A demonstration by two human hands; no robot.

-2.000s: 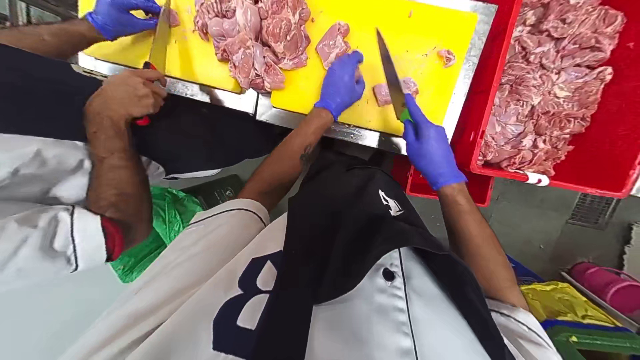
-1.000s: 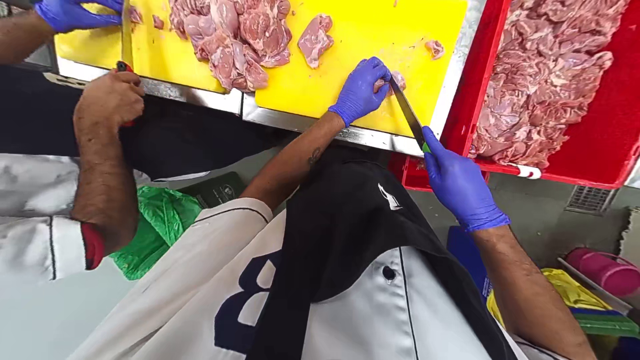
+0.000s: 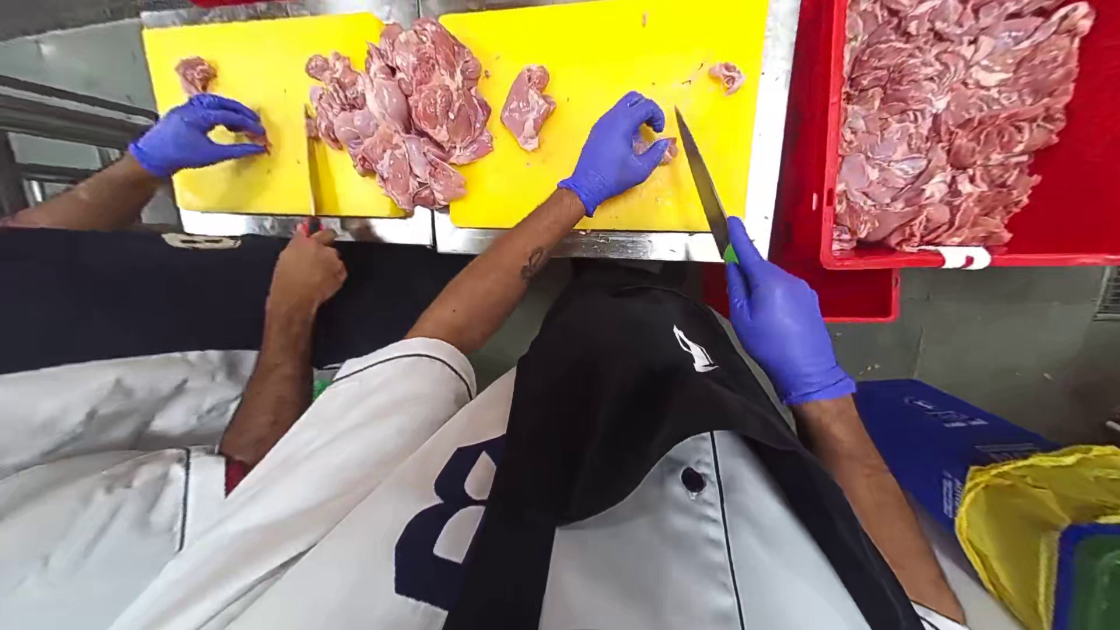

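My left hand (image 3: pixel 615 150), in a blue glove, has its fingers curled at a small piece of raw meat (image 3: pixel 658 149) on the yellow cutting board (image 3: pixel 560 35). Whether it grips the piece is hard to tell. My right hand (image 3: pixel 781 315), also gloved, holds a knife (image 3: pixel 704 179) by its green handle, the blade pointing up and left over the board's right part, just right of my left hand. A flat piece of raw meat (image 3: pixel 528 107) lies left of my left hand, and a small scrap (image 3: pixel 726 77) lies near the board's right edge.
A pile of raw meat (image 3: pixel 429 96) spans two boards. At left a co-worker's gloved hand (image 3: pixel 197 136) and bare hand with a knife (image 3: pixel 312 171) work at another yellow board (image 3: pixel 254 44). Right stands a red crate (image 3: pixel 1072 201) of meat; below it are a blue box (image 3: pixel 945 420) and yellow bag (image 3: pixel 1032 490).
Two seconds ago my left hand was by the larger flat piece; it has since moved right to the small piece. My right hand keeps the knife, whose blade is now apart from the small piece.
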